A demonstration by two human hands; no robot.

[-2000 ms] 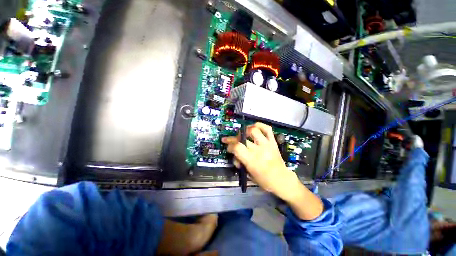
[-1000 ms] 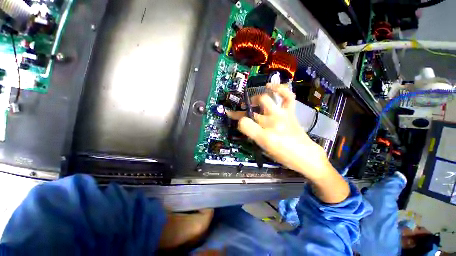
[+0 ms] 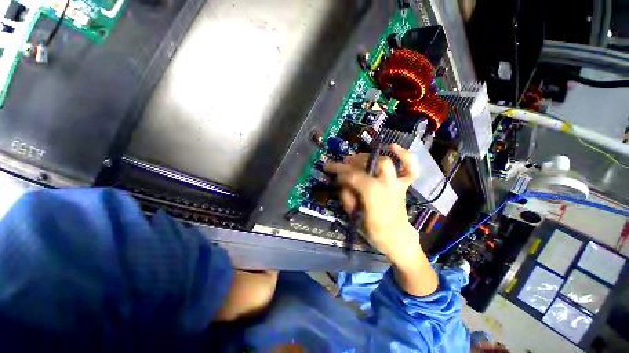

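Observation:
A green circuit board [image 3: 336, 129] lies in a dark carrier tray [image 3: 293, 114]. It bears two copper-orange toroidal inductors [image 3: 407, 76] and finned silver heatsinks [image 3: 436, 180]. My right hand [image 3: 376, 189] is over the board's near part, with a thin black stick [image 3: 374, 155] held in its fingers and a fingertip down among the small components. Whether the tip touches a part is hidden. My left hand is hidden or cut off; only the bare wrist [image 3: 250, 293] below the blue sleeve shows under the line's front edge.
A metal conveyor rail [image 3: 296, 256] runs along the front. Another green board [image 3: 93, 24] in its tray is at the upper left. A blue coiled cord [image 3: 476, 224] and a white hose [image 3: 538, 120] cross at right. A blue-sleeved person is partly visible at the lower right.
The view has turned, so the board now stands more slanted and farther right. My right hand remains over the board with the black stick, shifted towards the heatsink's near end since the earliest frame.

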